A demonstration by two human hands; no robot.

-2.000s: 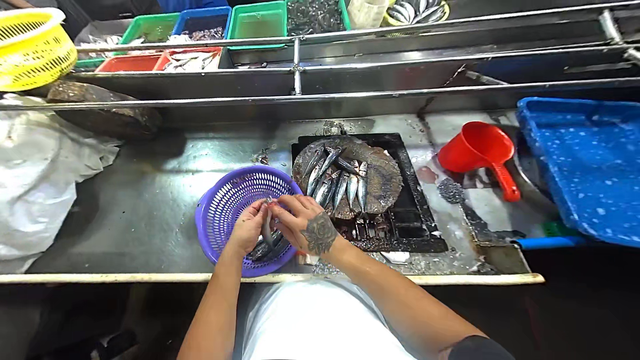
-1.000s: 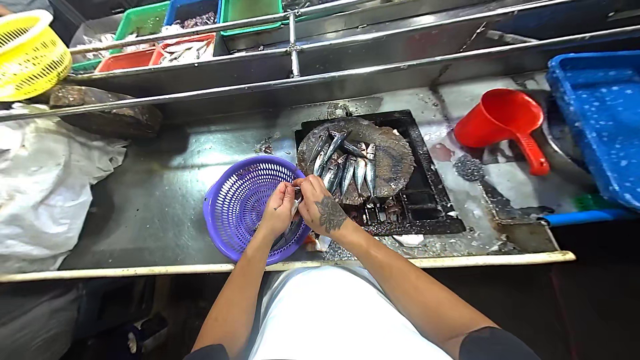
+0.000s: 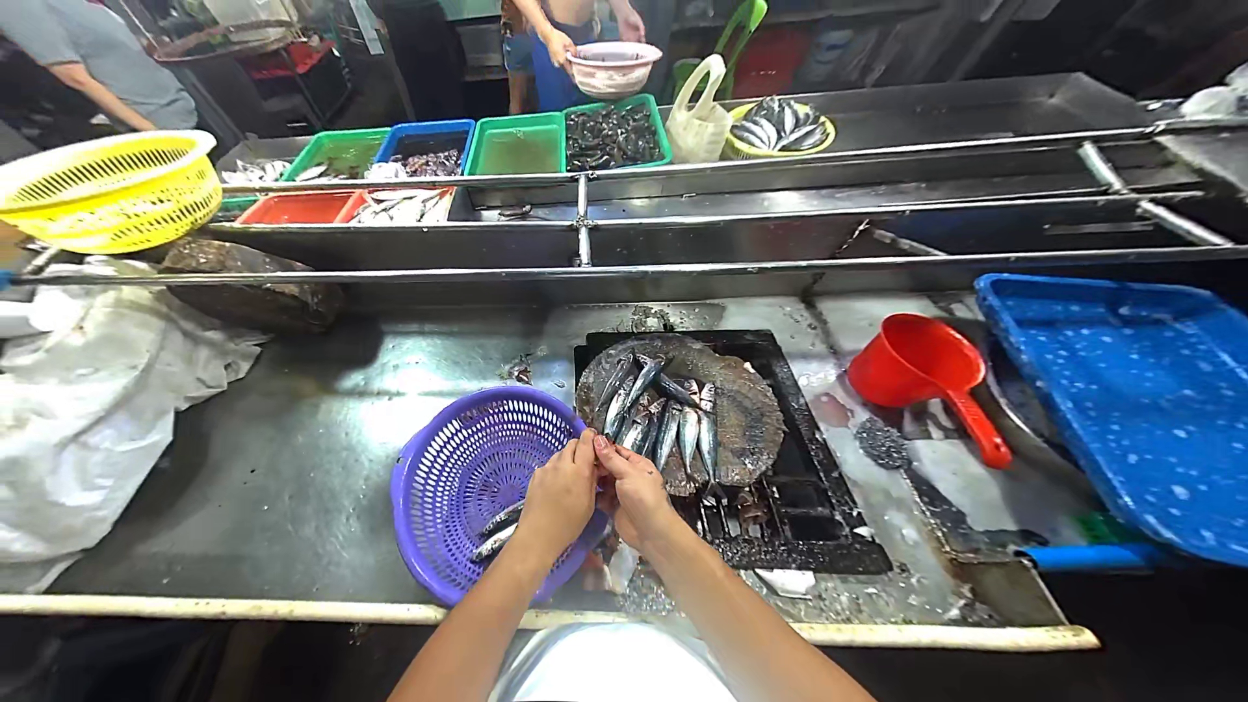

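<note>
Over the right rim of a purple plastic colander (image 3: 414, 546), my left hand (image 3: 564, 492) and my right hand (image 3: 634, 487) meet, fingertips pinched together. What lies between them is mostly hidden; a small part of a fish seems to show. Fish (image 3: 494, 542) lie in the colander, partly behind my left wrist. Just beyond my hands, several small silvery fish (image 3: 688, 439) rest on a round, worn chopping block (image 3: 751, 409), which sits on a black grate (image 3: 838, 526).
A red dipper (image 3: 902, 361) and a blue speckled tray (image 3: 1150, 409) are at the right. White sheeting (image 3: 88, 419) and a yellow basket (image 3: 117, 190) are at the left. Metal rails (image 3: 682, 273) run behind, with seafood trays beyond. Across the stall a person's hand (image 3: 559, 47) holds a basin (image 3: 612, 73).
The view has tilted up and shows more of the stall beyond. My hands stay together, now at the colander's right rim rather than over its inside as two seconds ago.
</note>
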